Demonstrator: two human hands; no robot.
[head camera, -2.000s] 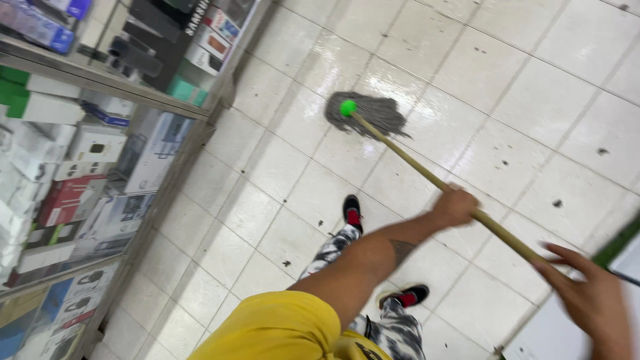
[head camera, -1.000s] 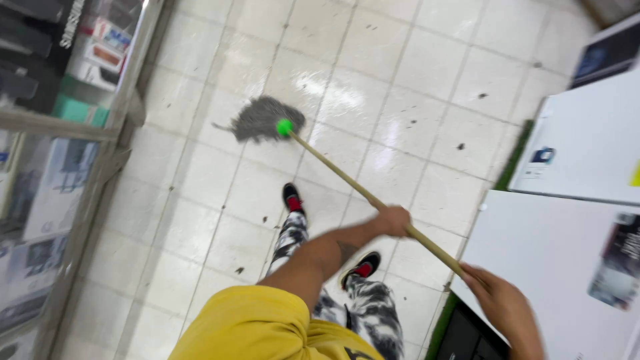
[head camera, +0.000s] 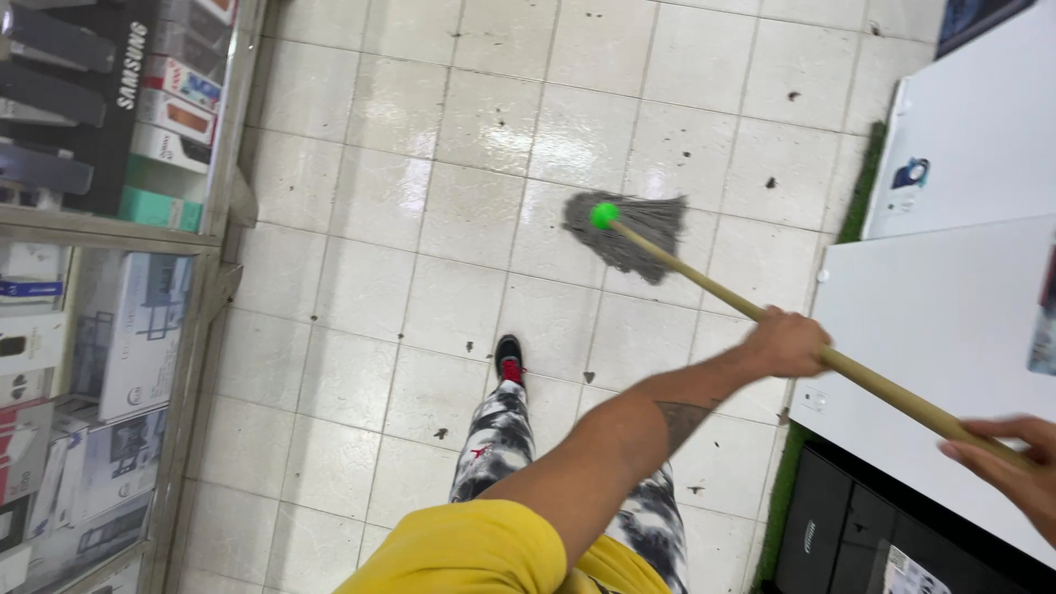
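A string mop with a grey yarn head and a bright green socket lies on the wet-looking tiled floor, ahead of my feet. Its wooden handle slants down to the right. Partway along that handle my left hand is wrapped around the wood. Close to the upper end, at the right edge of the view, my right hand holds the handle between thumb and fingers; part of this hand is cut off by the frame.
At the left stands a glass display case with boxed electronics. White appliances and a black appliance line the right side on strips of artificial grass. Dark bits of debris dot the tiles. My shoe is on the floor.
The mop head has moved right across the floor, and its strands now trail to the right of the socket rather than to the left as one second ago. Both hands remain on the handle.
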